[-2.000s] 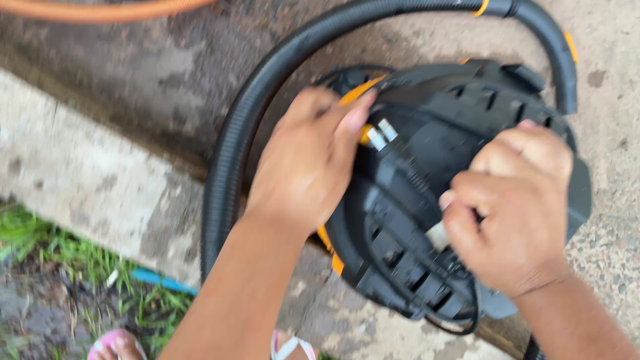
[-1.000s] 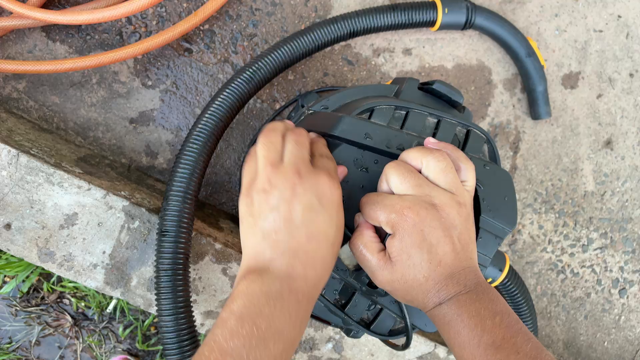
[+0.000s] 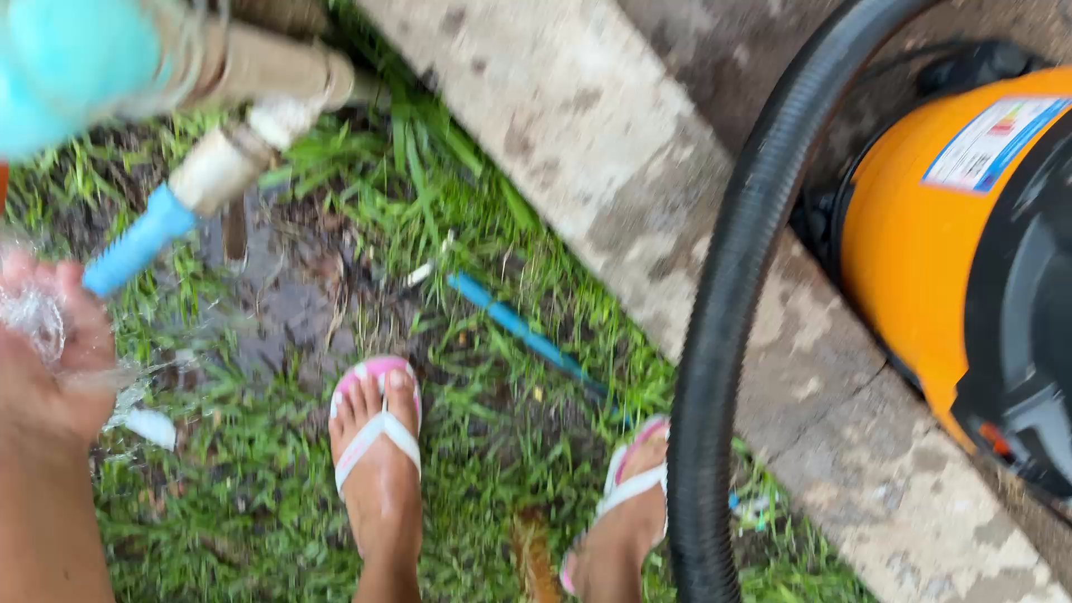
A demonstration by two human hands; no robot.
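Note:
My left hand (image 3: 50, 352) is at the left edge, palm up, with water splashing on it and part of it cut off by the frame. Close above its fingers is the end of a light blue pipe fitting (image 3: 142, 243), joined to a beige plastic pipe piece (image 3: 222, 167). No object is in the hand. My right hand is out of view. At the right edge stands a vacuum cleaner with an orange tank (image 3: 913, 243) and a black top (image 3: 1030, 335). Its black corrugated hose (image 3: 729, 318) curves down in front of the concrete curb.
My feet in pink and white flip-flops (image 3: 377, 419) stand on wet grass and mud. A blue tube (image 3: 519, 327) lies in the grass. The concrete curb (image 3: 620, 167) runs diagonally beside it. A blurred turquoise object (image 3: 75, 67) is at the upper left.
Both hands were on the black top of the vacuum cleaner; now my left hand is under splashing water, away from it, and my right hand is out of view. The view has swung left.

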